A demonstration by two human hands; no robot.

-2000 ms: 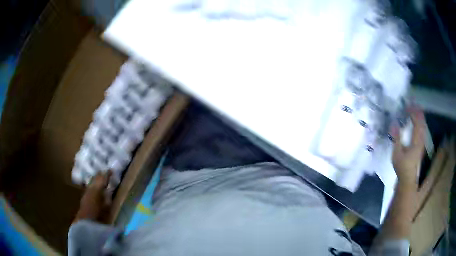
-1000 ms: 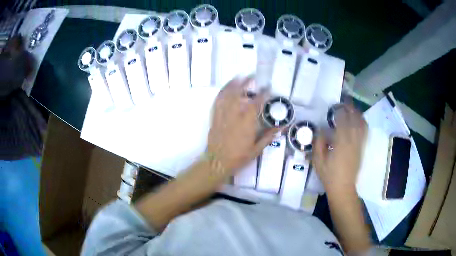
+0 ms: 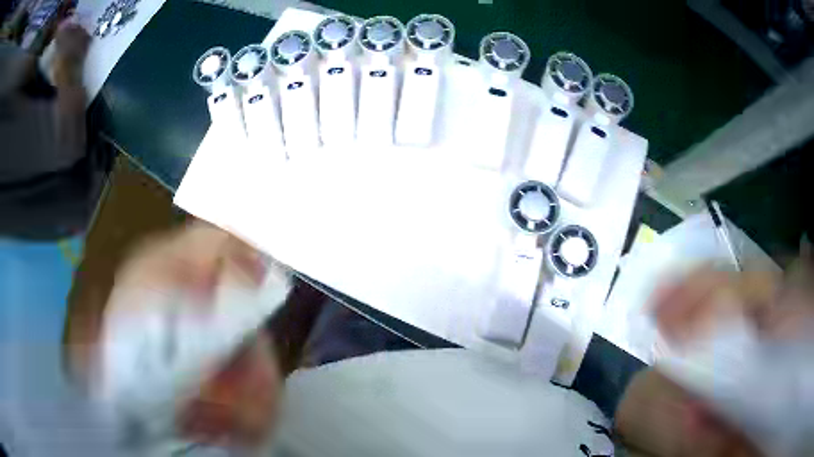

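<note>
White handheld fans lie on a large white sheet [image 3: 357, 205]. Several form a curved row along its far side, such as this fan [image 3: 417, 107], round grilles pointing away from me. Two more fans lie at the near right, one [image 3: 510, 299] beside the other [image 3: 546, 335]. My left hand [image 3: 201, 263] is a heavy blur at the lower left, over the carton side. My right hand [image 3: 701, 308] is a heavy blur at the lower right, over the papers. White patches mix with both blurs; whether either hand holds anything cannot be told.
A brown carton [image 3: 125, 214] stands at the left below the bench, mostly hidden. A person's arm [image 3: 67, 71] and dark clothing show at the upper left. White papers [image 3: 692, 236] with a dark pen-like strip lie at the right. Dark green surface [image 3: 571, 27] lies beyond the sheet.
Both hands have left the near-right fans, the left moving left and down, the right moving right. Fewer fans show in that near group. The phone is no longer visible.
</note>
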